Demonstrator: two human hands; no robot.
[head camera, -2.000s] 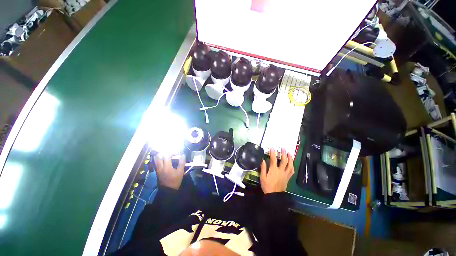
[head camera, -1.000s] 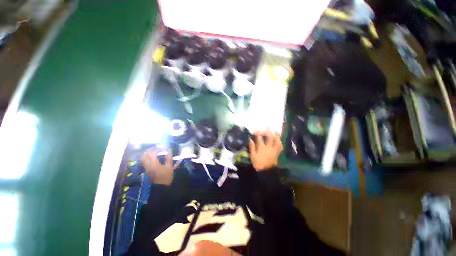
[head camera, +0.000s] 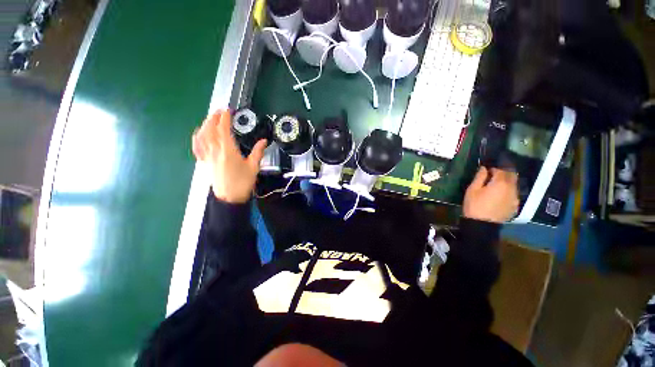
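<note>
Several white-and-black security cameras stand in two rows. The front row includes a leftmost camera (head camera: 245, 123) and its neighbour (head camera: 289, 129), both showing lens faces with rings, and two with dark round fronts (head camera: 379, 152). My left hand (head camera: 231, 161) is around the leftmost camera, fingers on its far left side and thumb across its lower right; part of its body is hidden. My right hand (head camera: 493, 195) is low over the dark mouse (head camera: 507, 163) on the mouse pad (head camera: 551, 208), covering part of the mouse.
Back-row cameras (head camera: 357, 29) trail white cables. A white keyboard (head camera: 445, 86) bears a yellow tape roll (head camera: 472, 36). Yellow tape marks (head camera: 415, 180) lie near the bench edge. The conveyor (head camera: 143, 129) is left. A black box (head camera: 600, 64) and white strip (head camera: 549, 165) are right; a carton (head camera: 528, 287) is below.
My right hand has moved from the keyboard's near end right to the mouse. My left hand has moved up around the leftmost camera, whose bright glare is gone. The view has shifted closer.
</note>
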